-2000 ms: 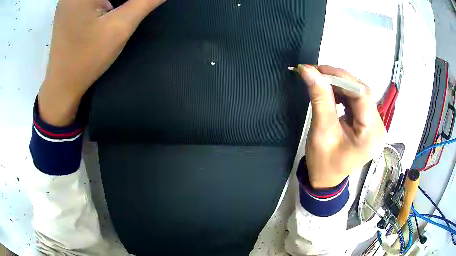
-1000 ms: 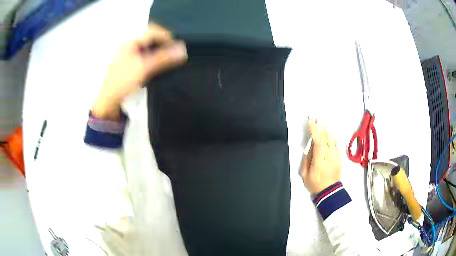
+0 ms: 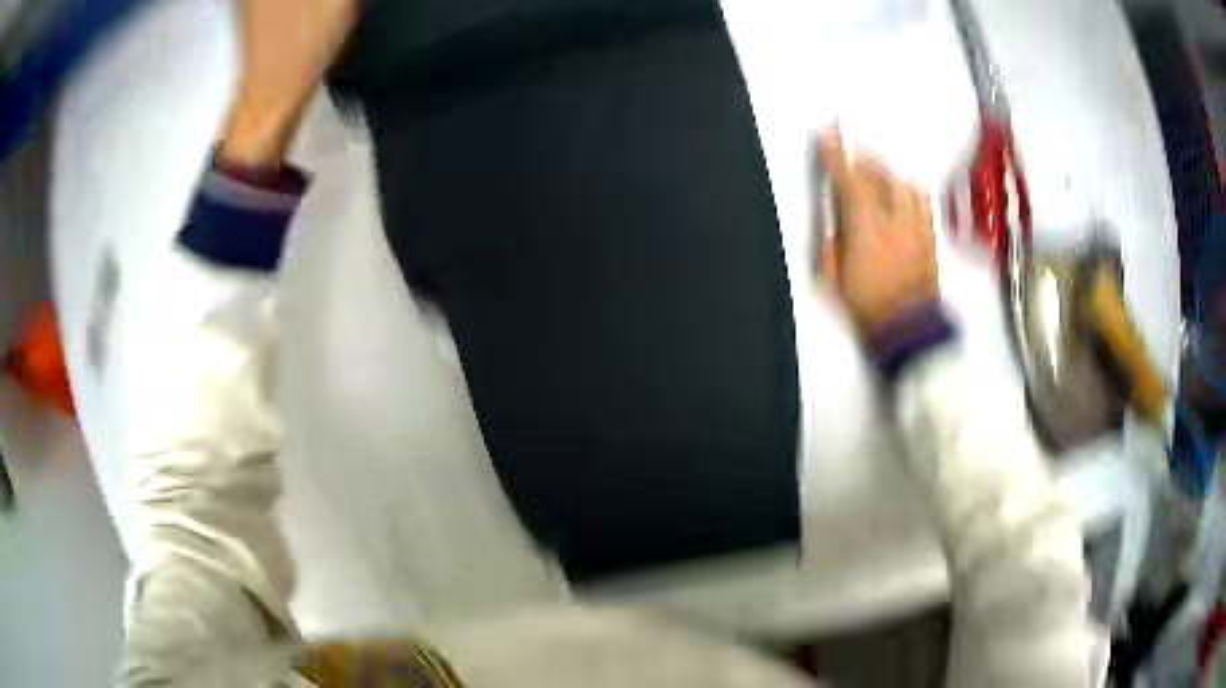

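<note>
The black cloth panels point(image 3: 605, 282) lie down the middle of the white table and reach its near edge. Their upper part runs out of the top of the picture. My left hand point(image 3: 289, 61) is at the top left, by the cloth's upper left edge. Its fingers are cut off or blurred, so its grip cannot be told. My right hand point(image 3: 881, 235) rests on the table to the right of the cloth, not touching it. A slim pencil point(image 3: 824, 202) shows blurred along its left side, held by the fingers.
Red-handled shears point(image 3: 992, 188) lie right of my right hand. A steam iron point(image 3: 1062, 336) stands below them near the right edge. A slim dark item point(image 3: 102, 309) lies at the far left, with an orange object point(image 3: 43, 360) beyond the table. The white table point(image 3: 874, 470) has a rounded edge.
The view has shifted and blurred. The fold being handled has moved up to the top of the picture, with my left hand beside it. The chalk marks seen earlier no longer show.
</note>
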